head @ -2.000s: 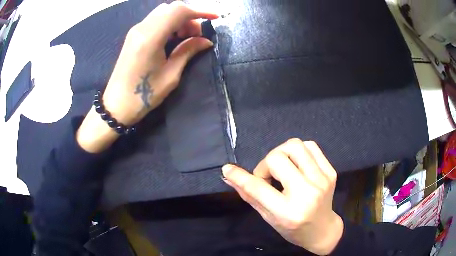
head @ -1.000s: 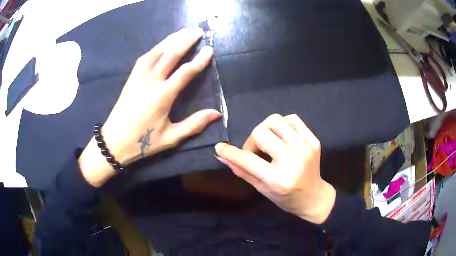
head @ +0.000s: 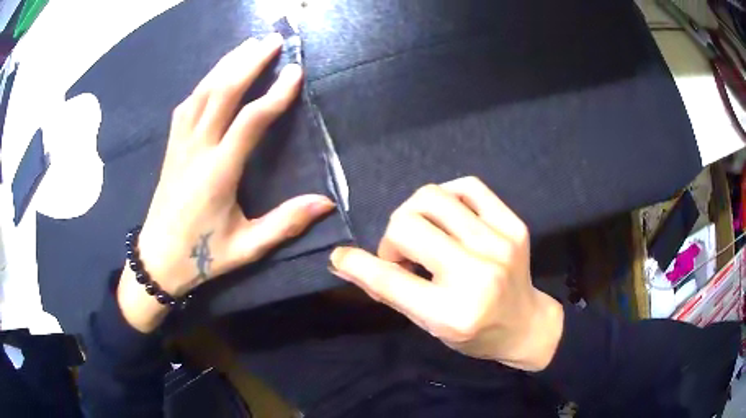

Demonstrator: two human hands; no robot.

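A large dark garment panel [head: 507,139] lies on the white table. A thin slit [head: 336,173] runs through it, with white showing in its lower part. A smooth dark pocket piece [head: 278,175] lies along the slit's left side. My left hand [head: 217,155] is spread flat on this piece, fingertips near the slit's upper end and thumb beside its lower part. My right hand [head: 458,269] is curled, its thumb and finger tips together on the cloth at the slit's lower end. The cloth between them is mostly hidden.
A small dark piece [head: 30,175] lies on the white table [head: 82,49] at the left. Shears with reddish handles [head: 730,98] are partly in view at the right. Papers and a pink scrap [head: 685,263] lie below the table's right edge.
My left hand has gone from pinching the slit's upper end to lying spread on the pocket piece. My right hand stays at the slit's lower end. The view has shifted slightly.
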